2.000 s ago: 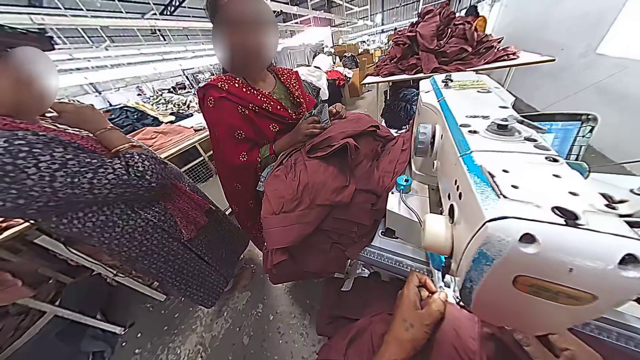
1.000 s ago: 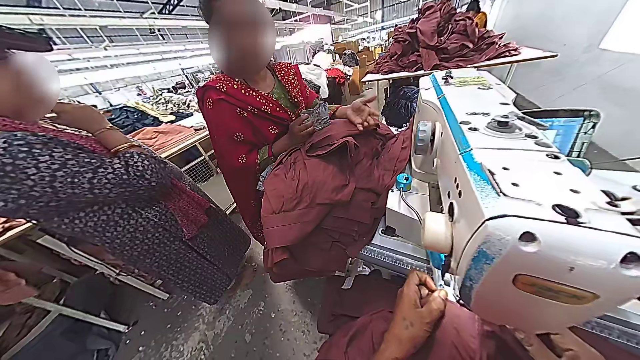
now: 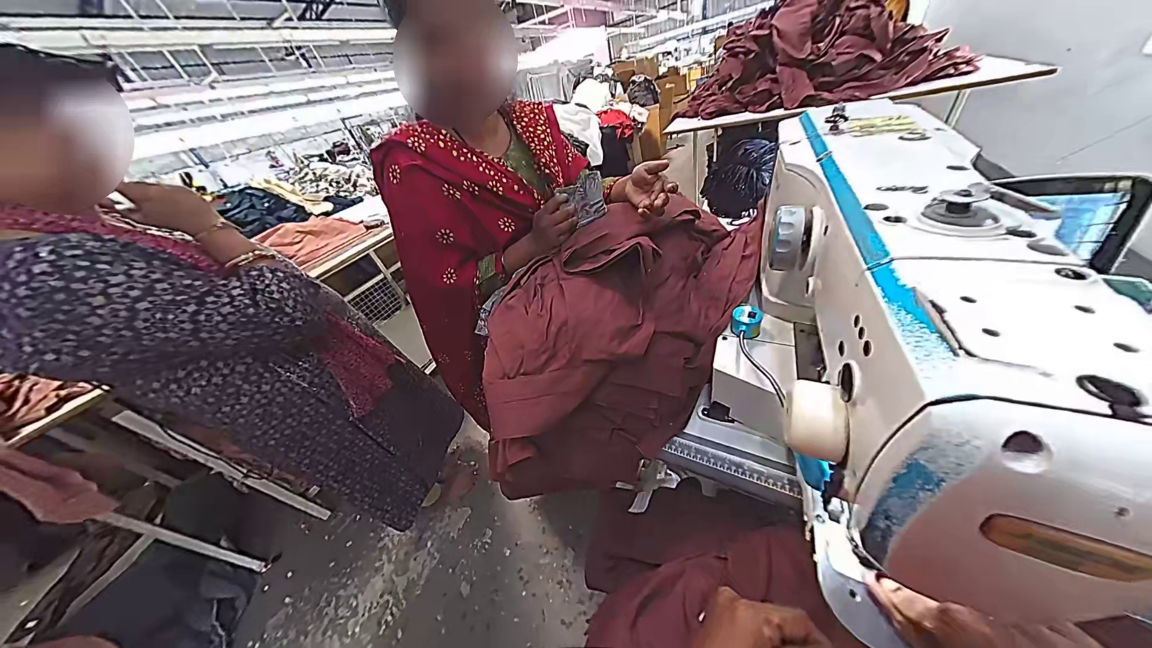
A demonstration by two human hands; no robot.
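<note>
An industrial sewing machine (image 3: 972,486) fills the right side. At the bottom edge, my left hand (image 3: 760,623) rests on maroon fabric (image 3: 684,576), partly cut off by the frame; its fingertips cannot be made out. My right hand (image 3: 945,621) is beside the free arm (image 3: 841,576) under the machine head, its fingers on or near cloth; whether it grips the cloth is unclear. A large bundle of maroon garments (image 3: 603,351) hangs beyond the machine bed.
A person in a red shawl (image 3: 432,243) stands behind the bundle, holding a small packet (image 3: 587,198). Another person in a patterned dress (image 3: 180,333) is at left. More maroon cloth (image 3: 810,54) is heaped on a table (image 3: 1008,76). A ruler strip (image 3: 733,463) edges the machine bed.
My left hand has moved down from beside the needle area to the frame's bottom edge. My right hand shows more beneath the machine head. The person in red has opened one hand outward.
</note>
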